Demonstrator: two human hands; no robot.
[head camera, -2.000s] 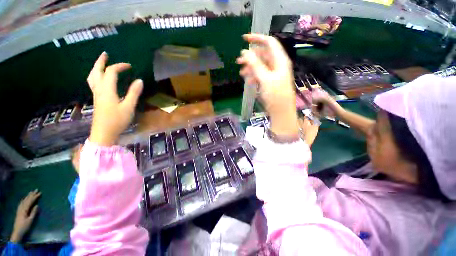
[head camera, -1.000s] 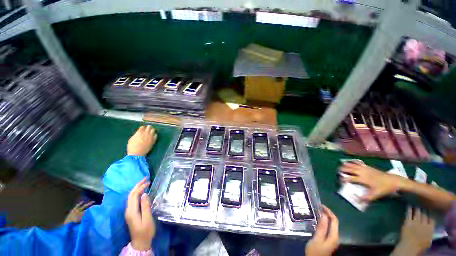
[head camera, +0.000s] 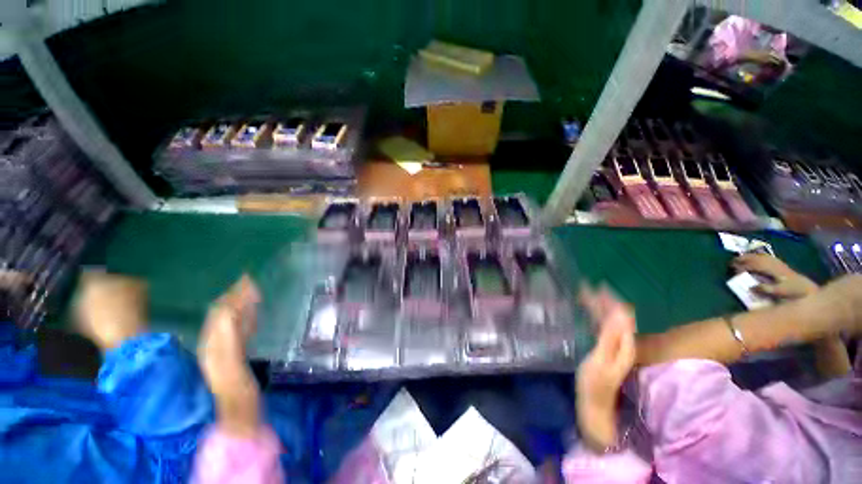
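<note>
A clear blister tray (head camera: 402, 357) lies in front of me, blurred by motion. It holds two rows of closed flip phones (head camera: 422, 276) with dark outer displays; the pocket at its front left looks empty. My left hand (head camera: 230, 345) is beside the tray's left end, palm inward, with a gap to the tray. My right hand (head camera: 607, 364) is beside the right end, palm inward, its blurred fingertips close to the edge. Neither hand shows anything held.
Stacked trays (head camera: 250, 165) stand behind left, others (head camera: 43, 189) far left. A cardboard box (head camera: 463, 128) stands on a brown board (head camera: 425, 181). Open phones (head camera: 676, 194) lie behind a post (head camera: 614, 113). A blue-sleeved hand (head camera: 112, 307) is left; another person's hand (head camera: 770, 276) holds a white card right.
My hands have come away from the tray's front corners to beside its ends. The blue-sleeved hand has moved left, away from the tray. The camera view has shifted.
</note>
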